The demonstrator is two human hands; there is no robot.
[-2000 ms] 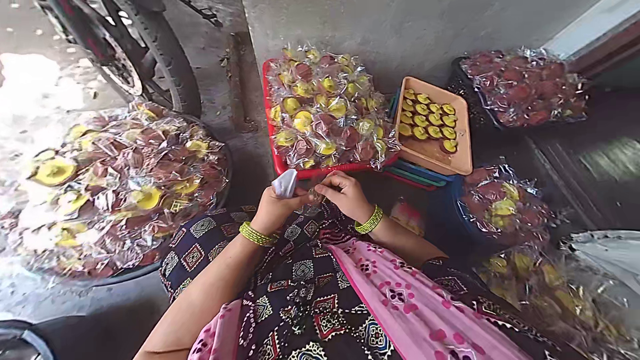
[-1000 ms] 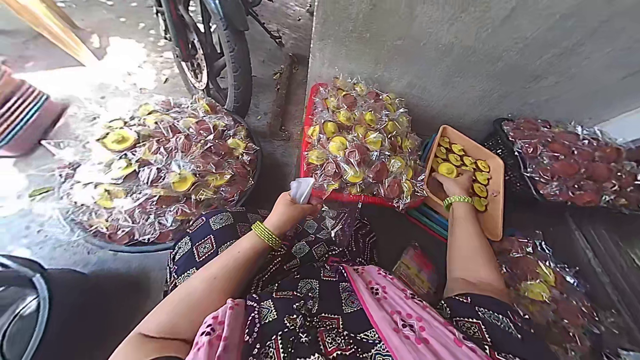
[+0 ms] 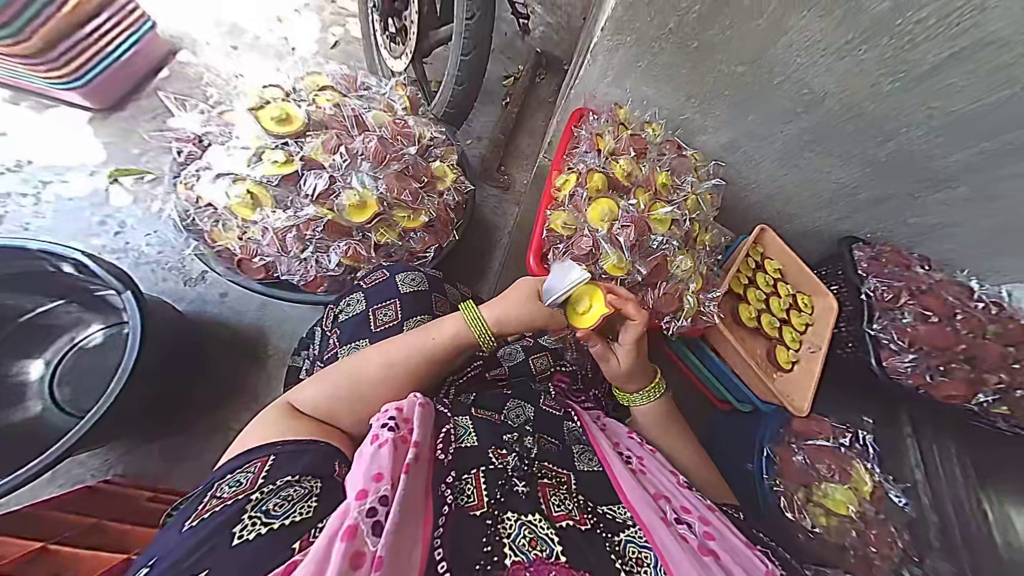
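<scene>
My left hand [image 3: 528, 308] holds a small stack of whitish paper or film pieces [image 3: 565, 282]. Against it, my right hand [image 3: 622, 332] grips a small clay lamp with yellow filling [image 3: 586, 306]. Just beyond my hands, a red tray [image 3: 552, 192] is heaped with clear-wrapped lamps [image 3: 632, 208]. To its right, an orange tray [image 3: 806, 376] bears rows of unwrapped yellow-filled lamps [image 3: 770, 304], resting on other stacked trays.
A wide tub [image 3: 240, 276] heaped with wrapped lamps sits left, near a motorcycle wheel [image 3: 468, 60]. A black tub [image 3: 128, 352], stacked trays [image 3: 120, 76] and an orange-red crate [image 3: 88, 520] lie further left. A black crate [image 3: 860, 320] of wrapped items stands right, by the wall [image 3: 840, 120].
My right hand has come back from the orange tray to my left hand, now with a yellow-filled lamp in its fingers. The view has swung to the right.
</scene>
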